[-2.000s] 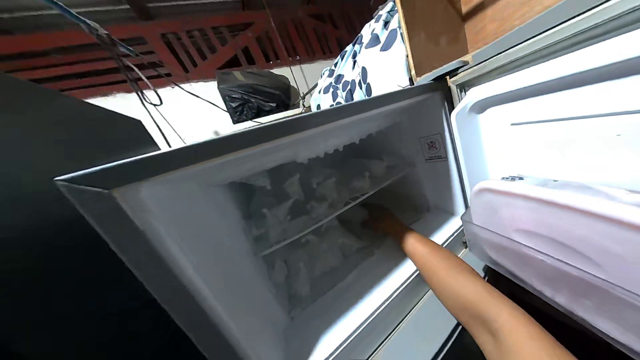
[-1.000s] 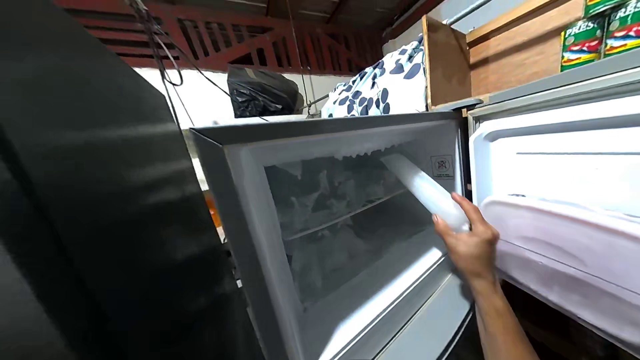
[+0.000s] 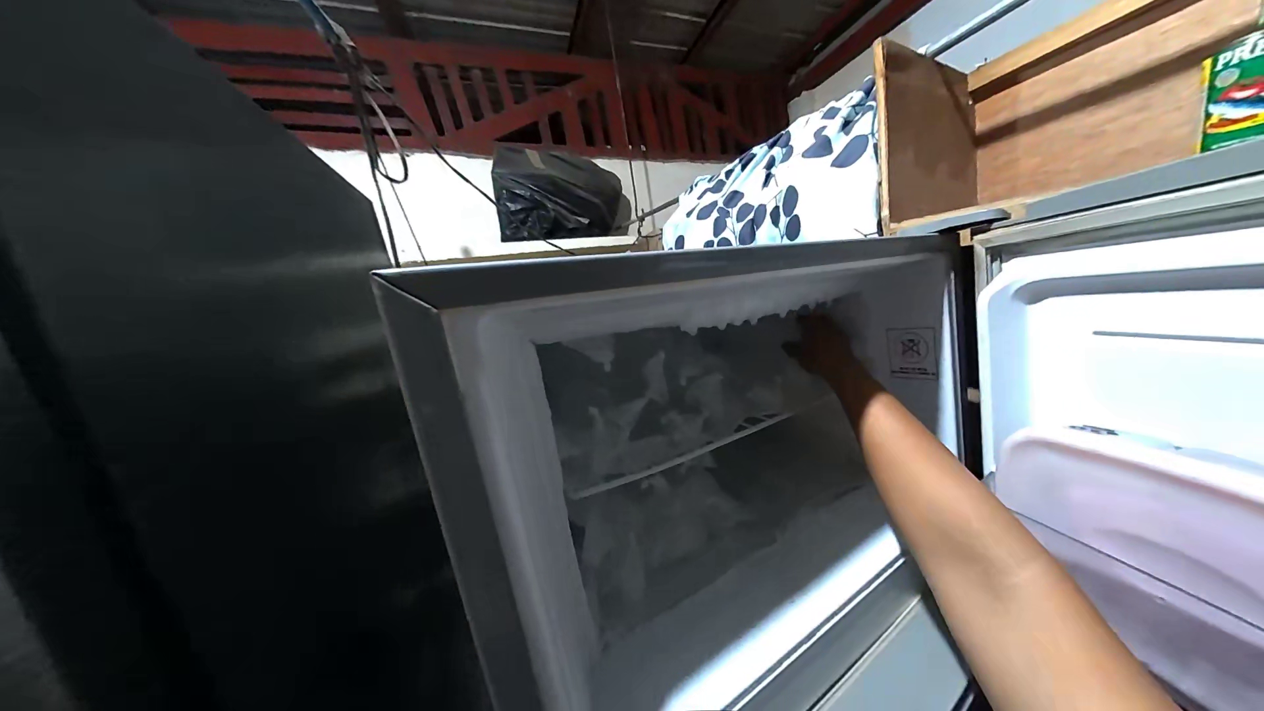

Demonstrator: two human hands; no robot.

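My right hand [image 3: 822, 348] reaches deep into the upper right of an open, frosted freezer compartment [image 3: 494, 415], just under the ice hanging from its ceiling. Shadow covers the fingers, so whether they hold anything cannot be told. A wire shelf [image 3: 681, 459] crosses the compartment below the hand. Pale plastic bags [image 3: 652, 395] with unclear contents lie on this shelf, and more bags [image 3: 642, 543] are below it. The freezer door [image 3: 1136, 395], with a pinkish bin [image 3: 1136, 494], stands open on the right. My left hand is out of view.
A dark, glossy upright surface [image 3: 227, 425] fills the left side. Beyond the freezer top are a black plastic bag [image 3: 558, 193] and a leaf-patterned cloth [image 3: 780, 183]. A wooden shelf unit [image 3: 923, 138] and a green packet [image 3: 1234, 94] are at upper right. Cables [image 3: 370, 128] hang at upper left.
One second ago my right hand held a long, whitish frosted object at the compartment opening. The hand is now deeper inside, at the upper right, and that object is no longer distinguishable.
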